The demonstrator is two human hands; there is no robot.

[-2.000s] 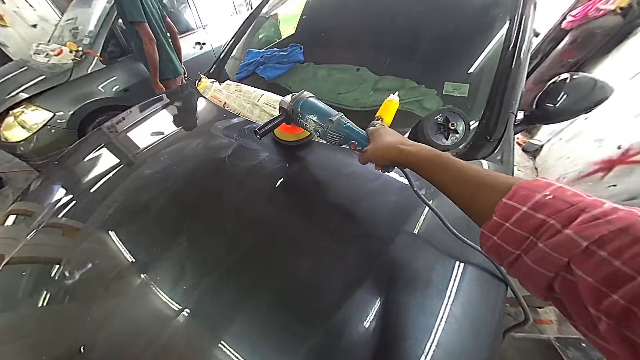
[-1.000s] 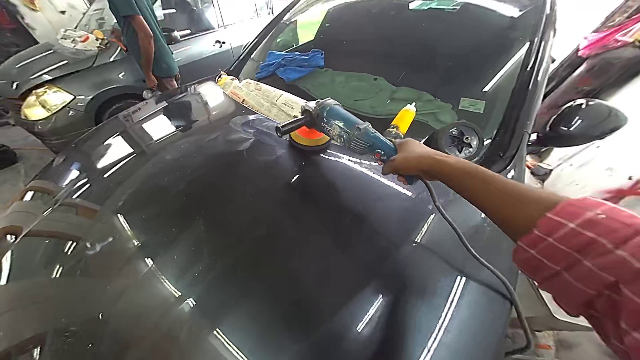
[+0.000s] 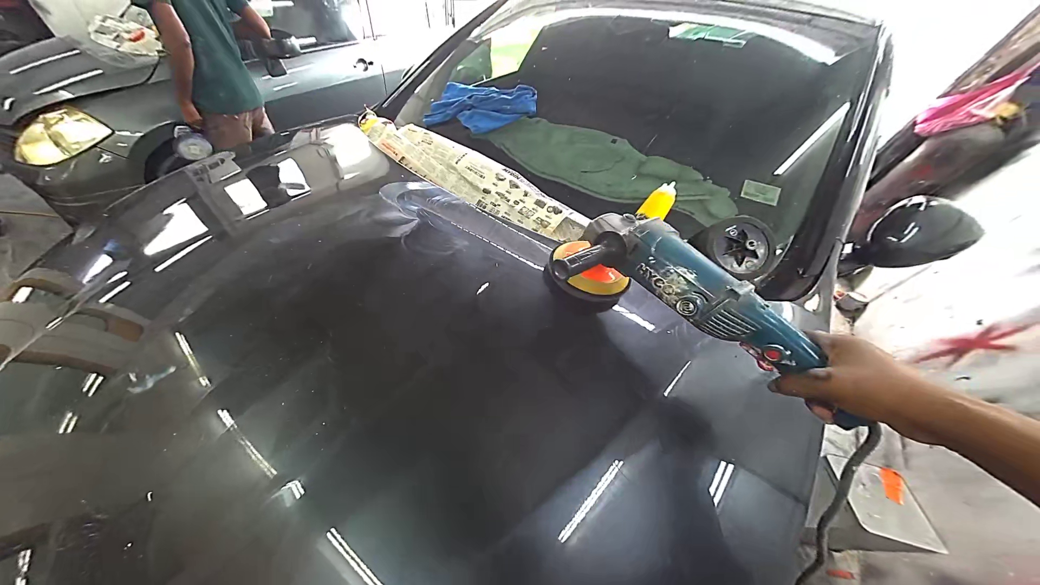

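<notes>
My right hand [image 3: 853,378] grips the rear handle of a blue-green rotary polisher [image 3: 707,292] at the right. The polisher's orange and yellow backing plate, with a dark pad [image 3: 589,284], rests on the glossy black car hood [image 3: 406,390] near the windshield. Its black side handle points left, with no hand on it. Whitish smears mark the hood left of the pad. Printed paper [image 3: 479,179] covers the hood's rear edge. Behind the polisher stands a yellow bottle [image 3: 658,201]. My left hand is out of view.
A blue cloth [image 3: 483,106], a green cloth [image 3: 609,158] and a round black pad [image 3: 739,246] lie at the windshield's base. The side mirror [image 3: 922,231] juts out at right. A power cord [image 3: 845,496] hangs beside the hood. Another person [image 3: 215,65] stands by a grey car at upper left.
My right hand has drawn the polisher across the hood toward the right side, away from the whitish smears. The other person's arm near the grey car has shifted.
</notes>
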